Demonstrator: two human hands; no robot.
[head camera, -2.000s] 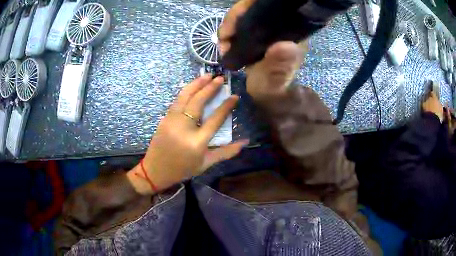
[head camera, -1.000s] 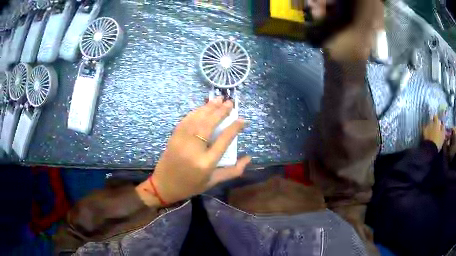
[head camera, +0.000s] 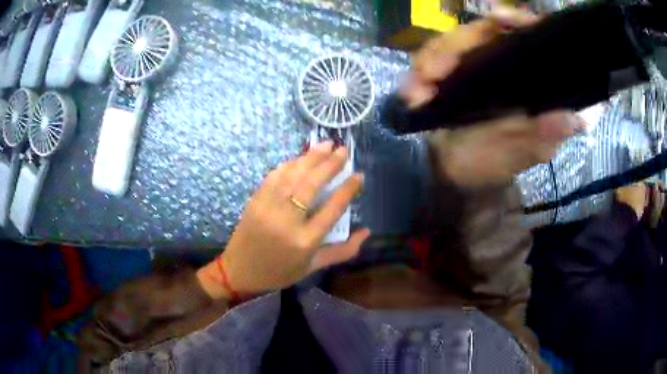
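A white handheld mini fan (head camera: 336, 89) lies in front of me, its round spoked head away from me and its flat handle towards me. My left hand (head camera: 296, 212) lies over the handle and presses it down, with fingertips near the neck joint. My right hand (head camera: 483, 109) is blurred and grips the thick black electric screwdriver (head camera: 519, 69), held tilted above the table to the right of the fan head. The driver's nose end is near the fan head, apart from it. The bit cannot be made out.
More white fans (head camera: 121, 139) lie at the left in rows. A yellow and black box (head camera: 433, 16) stands at the far edge. The black screwdriver cord (head camera: 600, 191) runs off to the right. Another person's hand (head camera: 630, 199) and dark sleeve are at the right edge. Bubble wrap (head camera: 219, 109) covers the table.
Since one second ago, my right hand has come back from the yellow box towards the fan, with the screwdriver now in plain view. My left hand has stayed on the handle.
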